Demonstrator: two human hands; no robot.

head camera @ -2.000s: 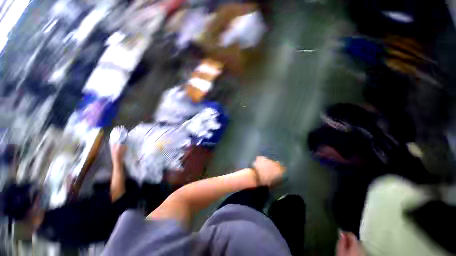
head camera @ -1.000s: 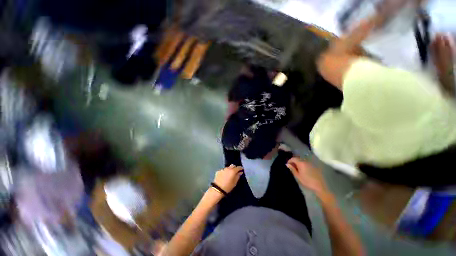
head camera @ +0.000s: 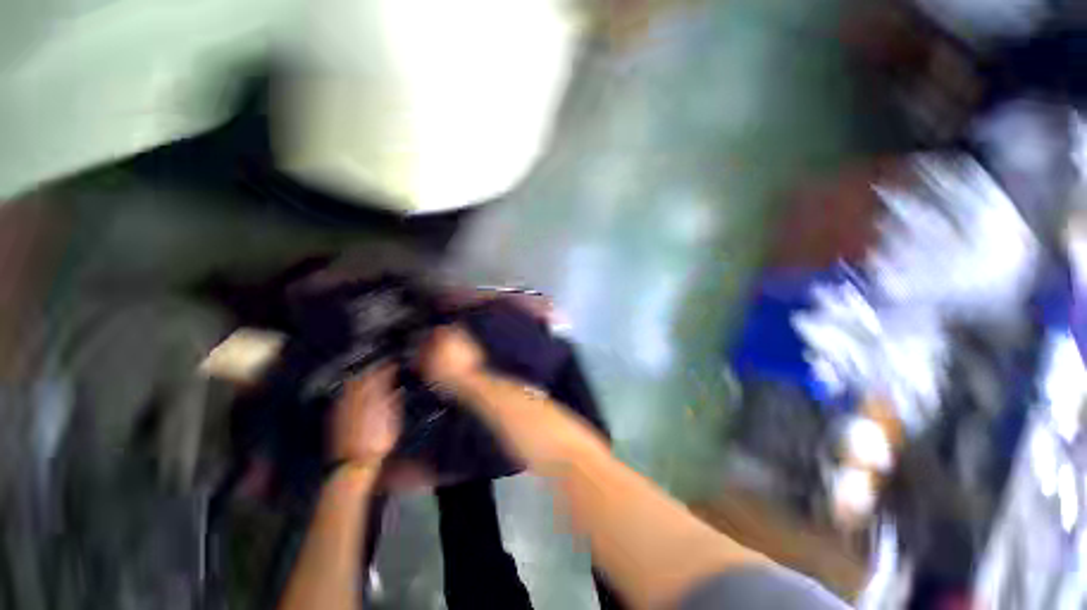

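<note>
A dark garment with a pale floral pattern lies low in front of me, at the left centre; it seems to be worn by a person bent low. My left hand is on its near side, and my right hand is on its middle. Both hands are strongly blurred, so their fingers and any grip on the cloth cannot be made out.
A person in a pale yellow-green top is close at the upper left. Green floor runs through the middle. At the right are a blue crate and a heap of white-grey striped fabric, all blurred.
The view has swung round: the pale-topped person is now at the upper left instead of the right. Both my hands have moved from near my lap onto the dark patterned garment.
</note>
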